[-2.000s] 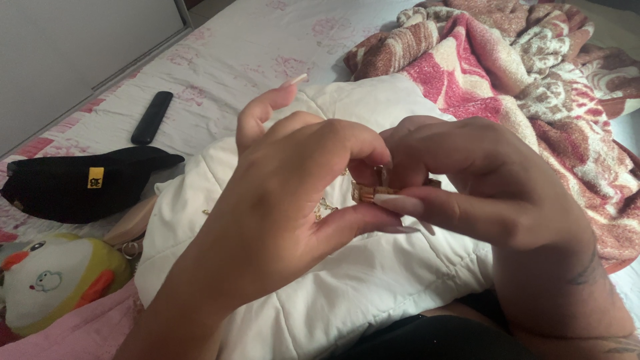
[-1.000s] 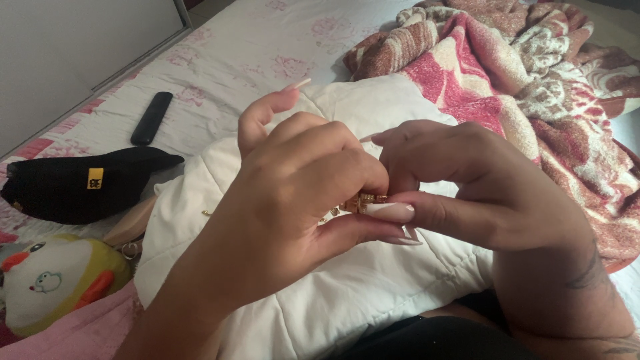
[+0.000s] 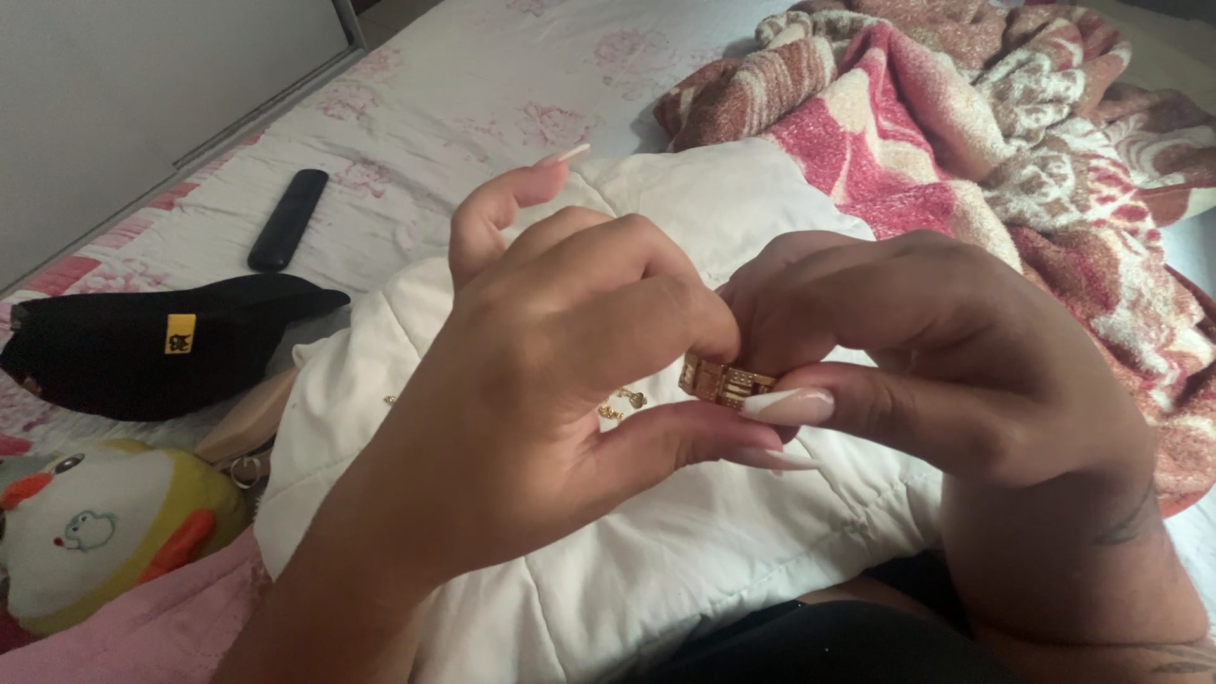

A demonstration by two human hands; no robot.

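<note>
A gold-coloured link band (image 3: 727, 382), perhaps a bracelet or watch strap, is pinched between both hands near the middle of the view. My left hand (image 3: 551, 351) grips its left part between thumb and bent fingers, with the little finger raised. My right hand (image 3: 912, 351) grips the right part, its thumb tip pressed on the links. Fingers hide much of the band. Small gold-coloured jewellery pieces (image 3: 622, 404) show through the gap between my left thumb and fingers, over a white quilted cloth (image 3: 589, 579).
On the floral sheet (image 3: 456, 104) at the left are a black remote-like object (image 3: 288, 220), a black cap-like cloth item (image 3: 142, 347) with a yellow tag, and a plush bird toy (image 3: 104, 532). A red, brown and cream blanket (image 3: 912, 142) lies bunched at the right.
My fingers have shifted on the gold-coloured band, and more of its links show now than one second ago. Both hands remain in nearly the same place.
</note>
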